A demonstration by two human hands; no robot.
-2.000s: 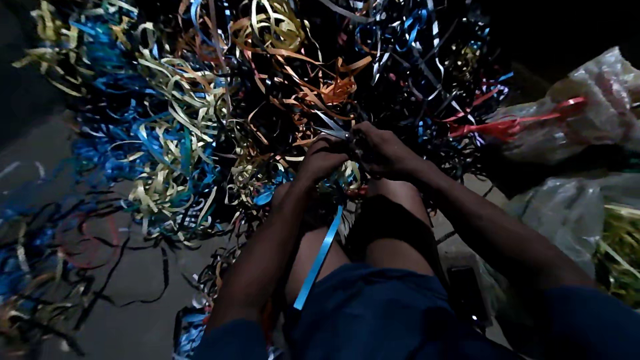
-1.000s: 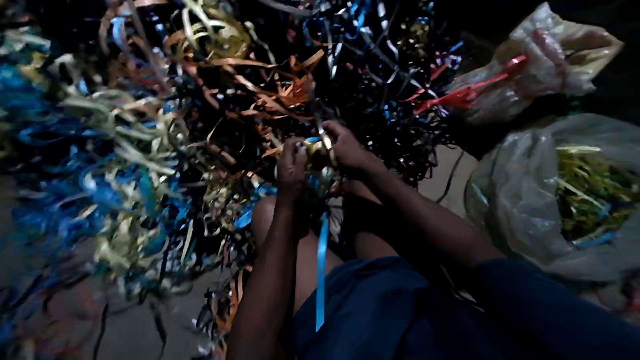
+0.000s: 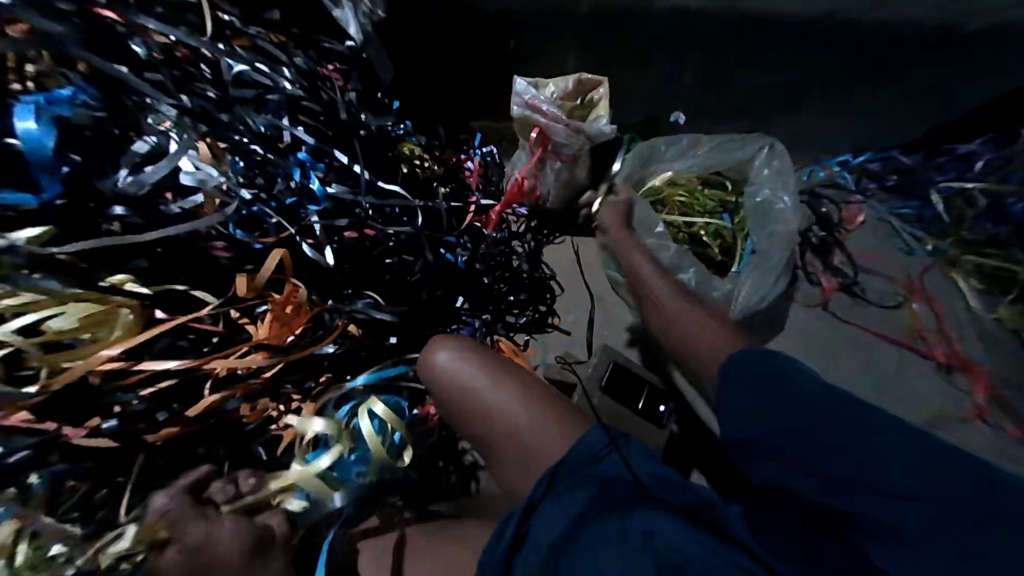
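Note:
At the lower left, my left hand (image 3: 220, 524) is closed on pale yellow plastic strapping strips (image 3: 308, 472), with a blue strip hanging close by. My right hand (image 3: 614, 212) is at the near left edge of an open clear plastic bag (image 3: 772, 200) that holds yellow-green strips (image 3: 700, 216). A strip or thin shiny piece shows at its fingers, but blur and darkness hide what it is and how it is gripped. A large tangled heap of strapping, with orange strips (image 3: 284, 312) and blue strips (image 3: 40, 136), fills the left side.
Behind my right hand stands a translucent sack (image 3: 560, 120) with a red strip (image 3: 520, 188) on it. A phone-like device (image 3: 636, 392) lies on a block beside my knee. More strips, red (image 3: 952, 352) and blue, are scattered on the floor at the right.
My hands, together over my lap before, are now far apart: the right one by the clear bag, the left one low at the heap. The view has swung right.

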